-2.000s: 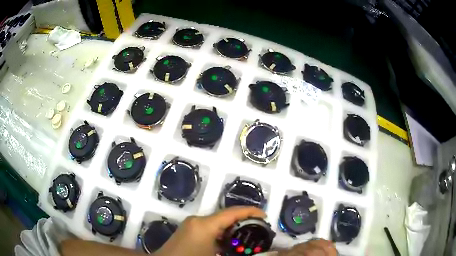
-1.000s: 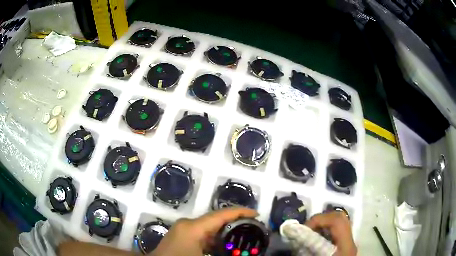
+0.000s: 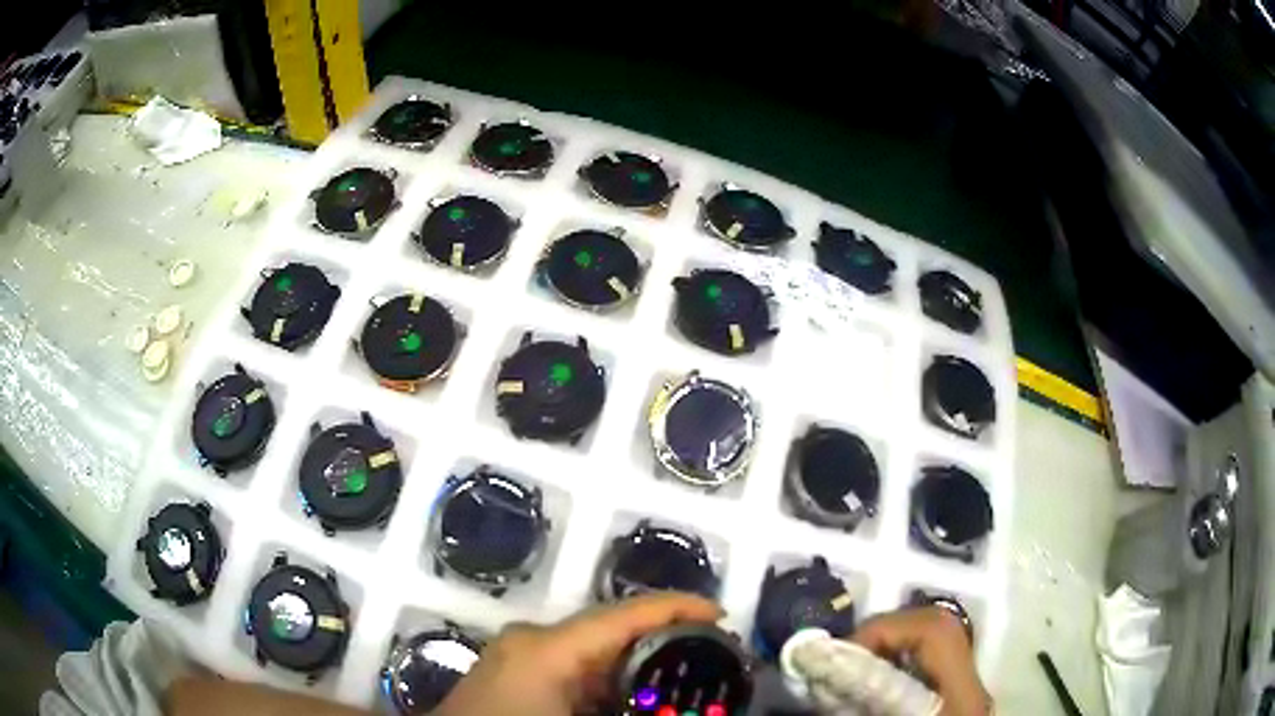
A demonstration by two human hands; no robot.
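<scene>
My left hand (image 3: pixel 566 657), at the bottom centre, holds a round dark smartwatch head (image 3: pixel 685 677) with its screen up. The screen shows coloured dots. My right hand (image 3: pixel 930 655) is just right of it, with whitish finger covers or wipe (image 3: pixel 853 674) at the fingertips, close beside the watch's right rim. Whether they touch is unclear. Both hands are cut off by the lower edge. The white foam tray (image 3: pixel 615 315) lies beyond and under them, with rows of watch heads, many back up with green dots, others screen up. One pocket at upper right holds no watch.
Small pale rings (image 3: pixel 168 320) and a crumpled white wipe (image 3: pixel 178 129) lie at left. A yellow post (image 3: pixel 319 63) stands behind the tray beside the dark green belt (image 3: pixel 629 70). Dark tweezers (image 3: pixel 1059 683), another wipe (image 3: pixel 1131 632) and a shiny metal top (image 3: pixel 1208 523) are at right.
My right hand has come up from the bottom edge to beside the watch, its whitish fingertips now showing. My left hand still holds the lit watch. The view has shifted slightly.
</scene>
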